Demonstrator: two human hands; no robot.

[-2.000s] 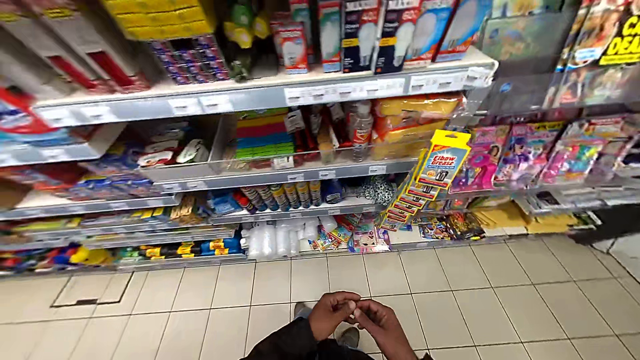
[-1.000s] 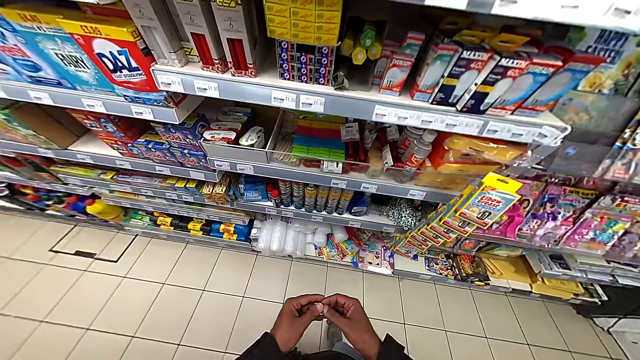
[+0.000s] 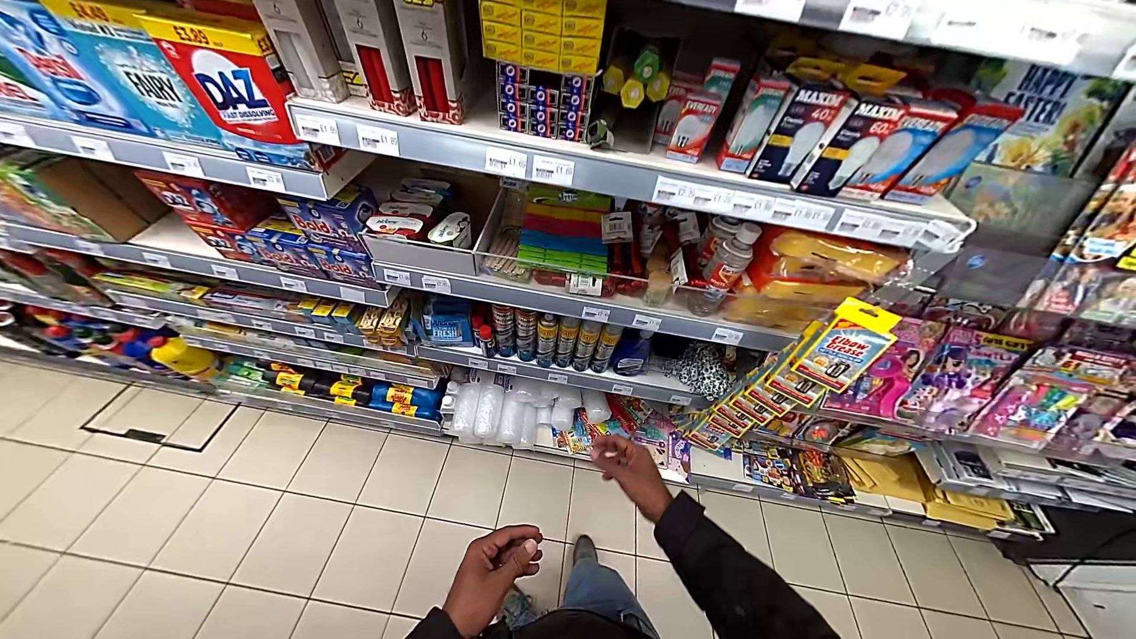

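Over the tiled floor, low in the view, my left hand (image 3: 495, 568) has its fingers curled and its thumb near the index finger; whether something small is between them cannot be told. My right hand (image 3: 632, 472) is stretched forward toward the bottom shelf, fingers loosely bent, with nothing visible in it. Behind it in the view lie colourful magazines (image 3: 652, 437), and to their left stand rolls in clear plastic wrap (image 3: 501, 415). A hanging strip of Elbow Grease packets (image 3: 843, 344) is up and to the right of that hand.
Shop shelves (image 3: 568, 302) run across the view, with spray cans (image 3: 568, 342), light bulb boxes (image 3: 803, 142), laundry boxes (image 3: 217, 84) and bottles. Magazines (image 3: 963, 377) and padded envelopes (image 3: 887, 475) are at the right. Below, the tiled floor (image 3: 328, 524) has a framed floor hatch (image 3: 158, 417).
My hands were together with fingertips touching; now they are apart. The right hand has moved forward and to the right, while the left stays low near my body.
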